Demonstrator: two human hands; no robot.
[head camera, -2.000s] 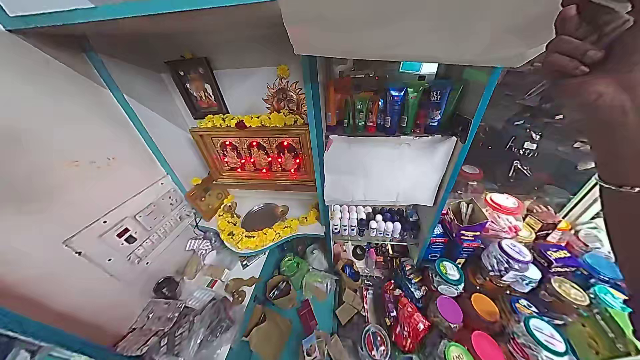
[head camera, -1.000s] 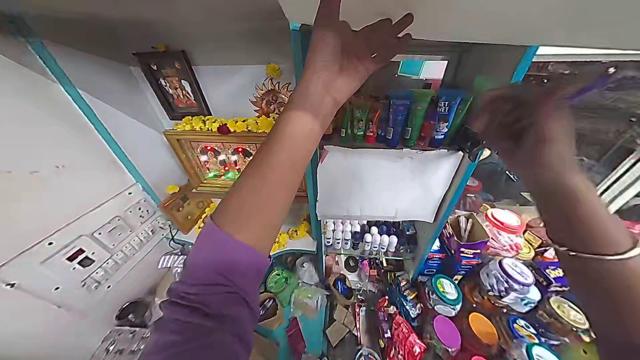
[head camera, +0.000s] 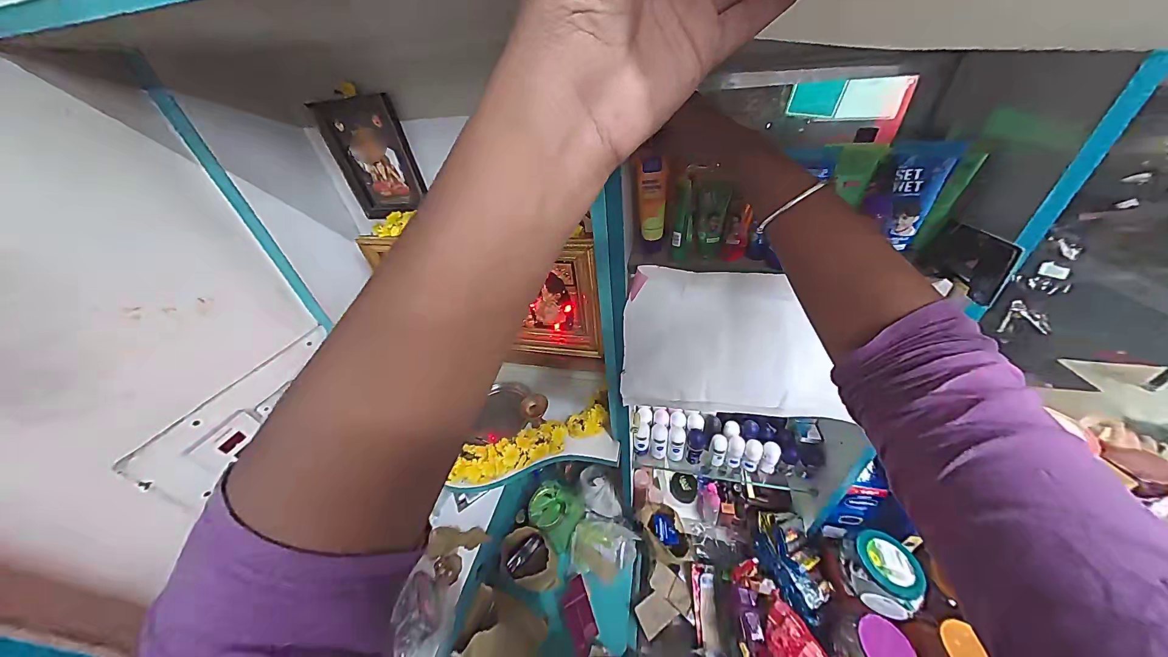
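My left hand (head camera: 648, 55) is raised at the top middle, palm side showing, against a pale sheet (head camera: 967, 26) along the top edge; its fingers run out of view. My right hand (head camera: 680, 128) reaches up behind the left wrist, mostly hidden by it, so whether it holds anything does not show. A light bracelet (head camera: 792, 208) circles the right wrist. Below the right forearm, tubes of hair gel (head camera: 908, 192) stand on a shelf. A white sheet (head camera: 712, 338) hangs in front of the shelf beneath them.
Roll-on bottles (head camera: 675, 443) stand on a glass shelf. A framed picture (head camera: 374, 155), a gilded frame (head camera: 584, 301) with red lights and a yellow flower garland (head camera: 529, 452) are at left. A switchboard (head camera: 214, 447) is on the wall. Lidded jars (head camera: 885, 570) crowd the lower right.
My right hand has moved left, from over the right side of the shelf to behind my left wrist. The purple pen-like item seen in it a second ago no longer shows.
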